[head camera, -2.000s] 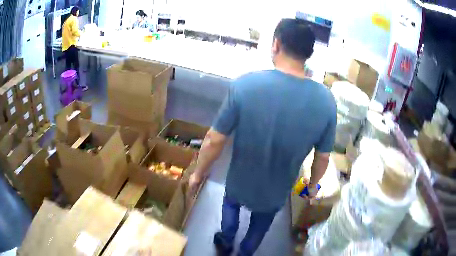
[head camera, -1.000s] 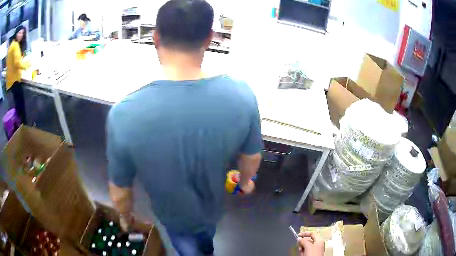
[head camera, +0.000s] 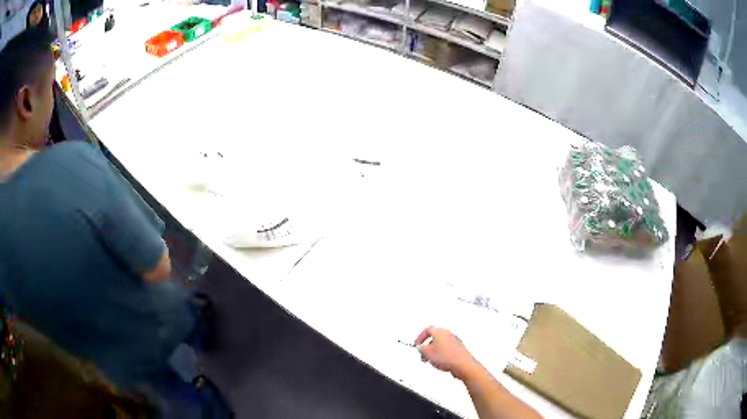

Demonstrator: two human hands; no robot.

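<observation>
My right hand (head camera: 443, 349) reaches in from the bottom edge over the near side of the white table (head camera: 344, 270). Its fingers are closed on a thin dark pen (head camera: 407, 343) that points left. A flat brown cardboard piece (head camera: 577, 360) lies to the right of the hand, with white papers (head camera: 491, 315) beside it that are washed out by glare. A clear bag of green and silver parts (head camera: 614, 199) lies at the table's right end. My left hand is not in view.
A person in a blue-grey shirt (head camera: 82, 262) stands at the left by the table edge. Red (head camera: 165, 42) and green (head camera: 192, 29) trays stand at the far left. Shelves (head camera: 409, 33) stand behind the table. Cartons (head camera: 696, 303) and plastic wrap are at the right.
I have come up to the table. The person has shifted from the middle to the left of the view. My right hand with the pen is now over the table.
</observation>
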